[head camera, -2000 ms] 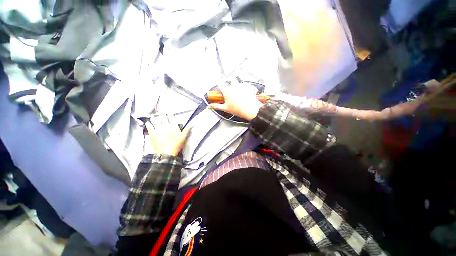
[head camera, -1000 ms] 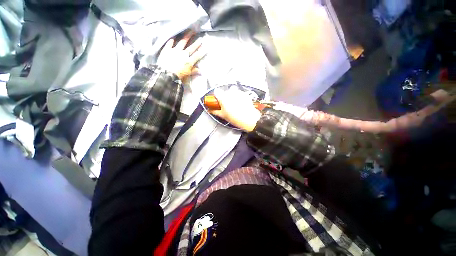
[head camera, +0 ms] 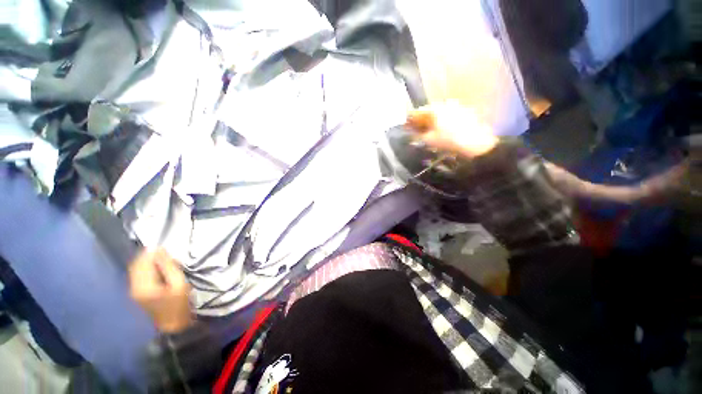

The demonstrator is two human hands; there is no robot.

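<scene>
The grey garment [head camera: 300, 177] lies spread and wrinkled on the table, its pale inside glaring in the light. My right hand [head camera: 462, 132] is closed on the orange-brown handle of the steam iron [head camera: 416, 158] at the garment's right side. Hand and iron are blurred, and it is unclear whether the plate touches the cloth. My left hand [head camera: 160, 291] is blurred at the garment's near left edge, fingers bent. Whether it grips the cloth cannot be told.
The blue-lavender table cover [head camera: 61, 269] shows at the left and, brightly lit, at the upper right. The pinkish iron hose [head camera: 600, 188] runs right from behind my right sleeve. Dark and blue cloth [head camera: 654, 123] lies at the right.
The iron in my right hand has moved right and slightly up, off the garment's middle. My left hand first reached up the garment, then came back down to its near left edge.
</scene>
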